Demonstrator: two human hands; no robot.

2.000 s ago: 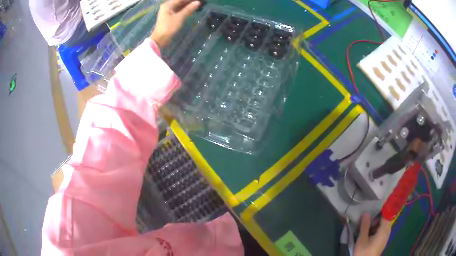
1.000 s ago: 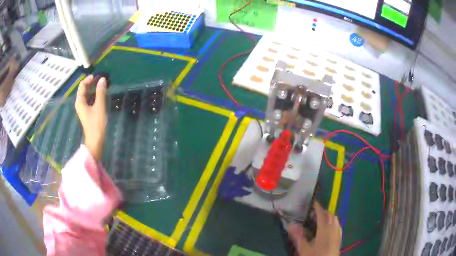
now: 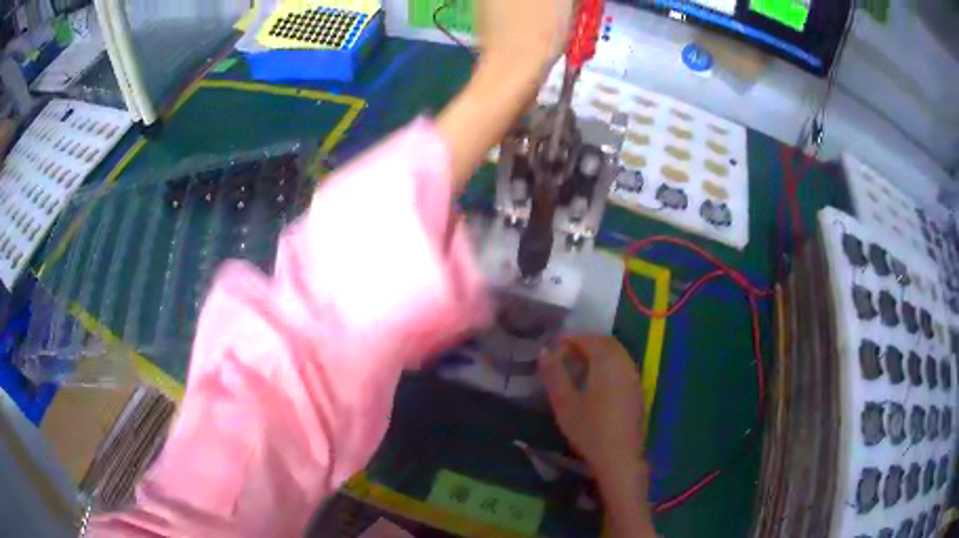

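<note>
The test fixture (image 3: 531,299), a silver block on a pale base plate, stands at centre. Its red toggle clamp handle (image 3: 584,32) points up, with the dark plunger below. My left hand (image 3: 515,37) is blurred and cut off by the top edge, right beside the handle; its fingertips are hidden, so its grip is unclear. My right hand (image 3: 599,405) is at the front right of the base, thumb and forefinger close together by the block. Whether it pinches a small part or lead cannot be told. Thin pale tips (image 3: 542,459) lie left of its wrist.
A clear blister tray (image 3: 137,263) with black round parts (image 3: 242,189) is at left, partly behind my sleeve. A foam tray (image 3: 694,158) lies behind the fixture. Stacked foam trays (image 3: 841,420) stand at right. Red wire (image 3: 657,312) loops across the mat. A blue box (image 3: 305,65) is rear left.
My left hand has moved from the blister tray, across to the clamp handle. The handle has swung from lowered to upright. My right hand has moved closer to the block. The view has shifted.
</note>
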